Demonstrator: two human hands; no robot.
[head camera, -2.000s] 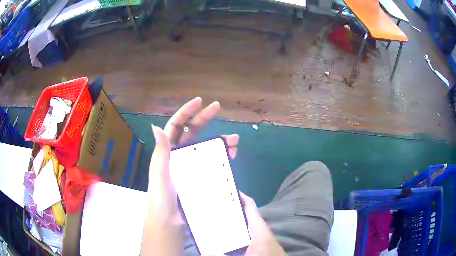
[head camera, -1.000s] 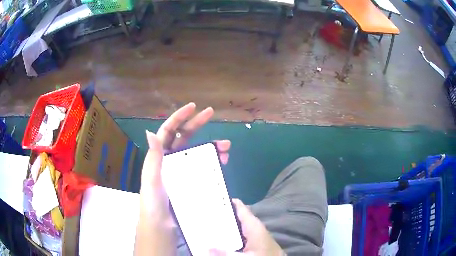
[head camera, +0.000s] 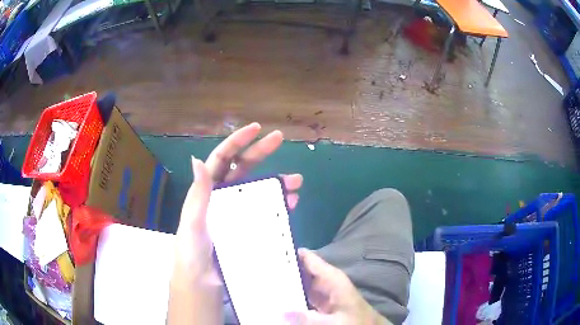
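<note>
A smartphone (head camera: 255, 247) with a dark edge and a glaring white screen is held upright, slightly tilted, above my lap. My left hand (head camera: 213, 209) supports it from behind and along its left edge. Its thumb is raised at the left, and its other fingertips show beyond the phone's top and right edge. A ring shows on one finger. My right hand (head camera: 334, 289) holds the phone's lower right side, with the thumb over the bottom of the screen. The phone's lower end is cut off by the picture's edge.
A red basket (head camera: 82, 136) with white pieces sits by a brown carton (head camera: 124, 181) at left, above mixed cloth. A white bench (head camera: 133, 273) shows beside my trousered leg (head camera: 375, 254). Blue crates (head camera: 502, 273) stand at right. An orange-topped table (head camera: 474, 18) is at the far right.
The view has shifted slightly, so the basket, carton and crates sit a little differently in the picture. The right thumb now rests over the lower screen, where it was lower or out of sight at first.
</note>
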